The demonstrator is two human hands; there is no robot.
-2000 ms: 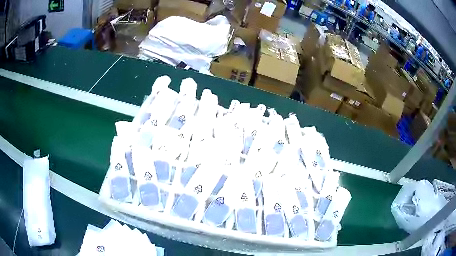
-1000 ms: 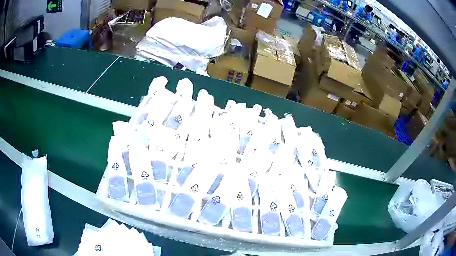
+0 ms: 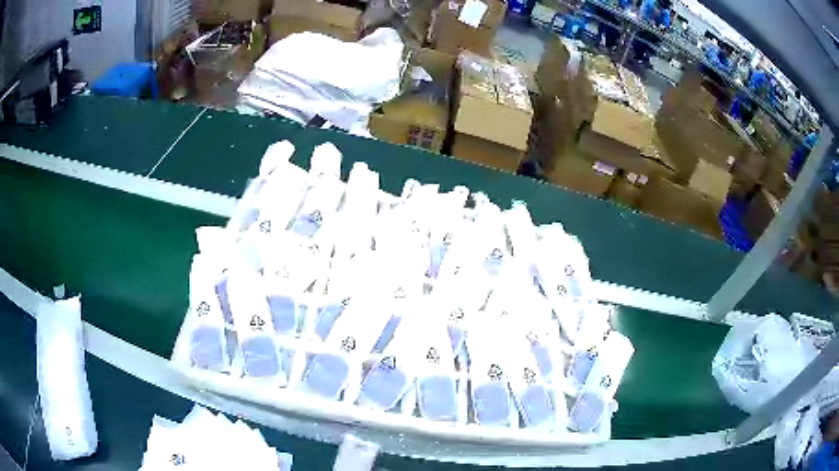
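Note:
Neither of my hands is in the picture. A wide white packing tray [image 3: 386, 419] sits on the green conveyor belt, filled with rows of upright bagged units [image 3: 437, 382], milky white with small black symbols and blue-grey patches at the lower ends. A fanned stack of empty bags [image 3: 212, 446] lies at the near edge, lower left. A long white sleeve or bundle of bags [image 3: 64, 379] lies at the far left. A small white piece [image 3: 355, 453] shows at the bottom edge, cut off by the frame; I cannot tell what holds it.
A crumpled clear plastic bag [image 3: 762, 361] lies at right by a slanted metal post [image 3: 777, 235]. Beyond the belt are a white sheet heap [image 3: 322, 75], open cardboard cartons [image 3: 495, 115] and a blue stool [image 3: 124, 80]. Blue-clothed people are far off at upper right.
The view has shifted slightly, so the tray appears a little further left. A small white piece has come into view at the bottom edge.

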